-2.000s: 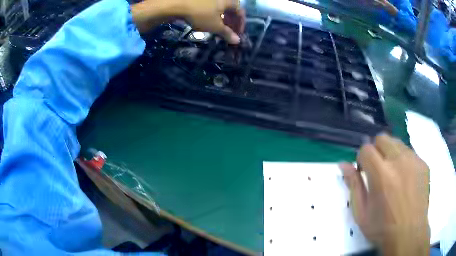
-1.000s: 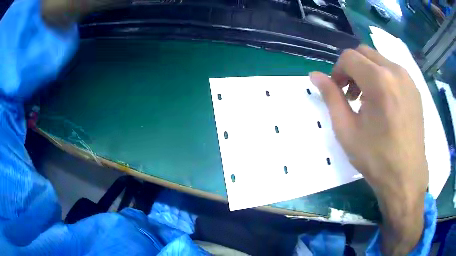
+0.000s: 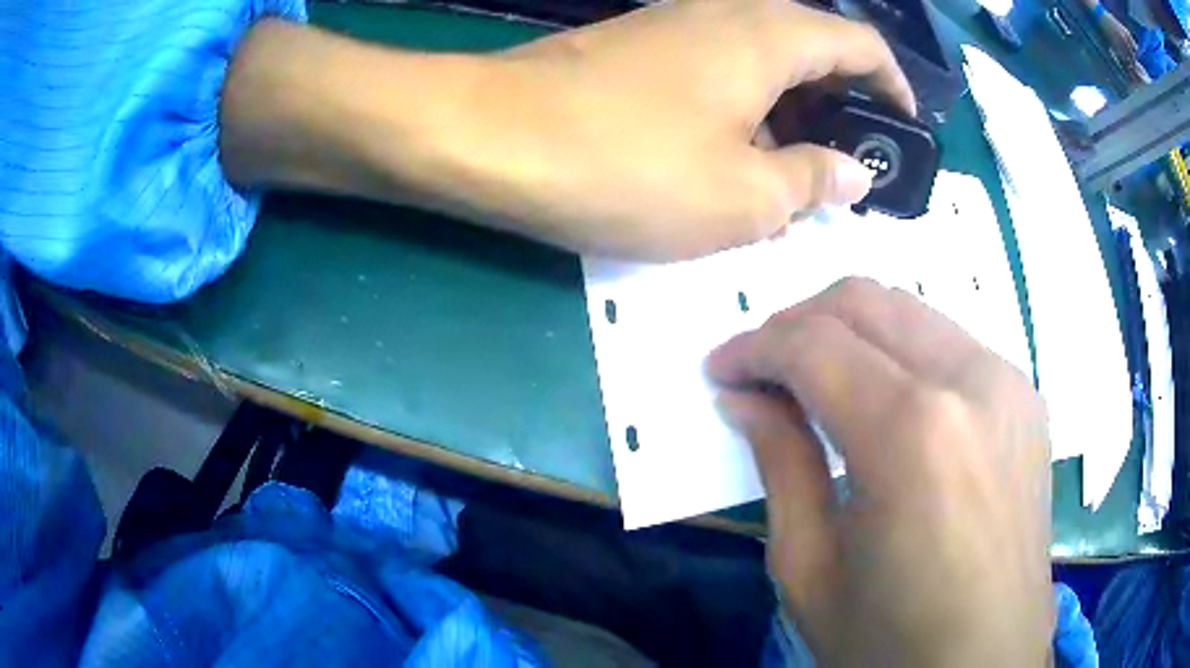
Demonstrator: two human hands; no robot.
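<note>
My left hand (image 3: 666,131) holds a black smartwatch body (image 3: 900,154) over the far part of the sticker sheet. The round sensor window with small pale dots faces up, and my thumb lies beside it. The white sheet (image 3: 679,457) lies on the green mat, with small dark stickers in spaced rows. My right hand (image 3: 914,444) is over the sheet, thumb and index fingertips close together near its surface. Whether a sticker is between them cannot be seen. My right hand hides part of the sheet.
The green mat (image 3: 392,352) has a curved front edge. A black tray (image 3: 900,33) shows partly behind my left hand. More white sheets (image 3: 1064,287) lie at the right, with a metal bar (image 3: 1135,144) beyond. Part of a person in blue is at the far top right.
My left hand has come from the tray to above the sheet and now holds the watch body. My right hand has moved down and left over the sheet from its upper right edge.
</note>
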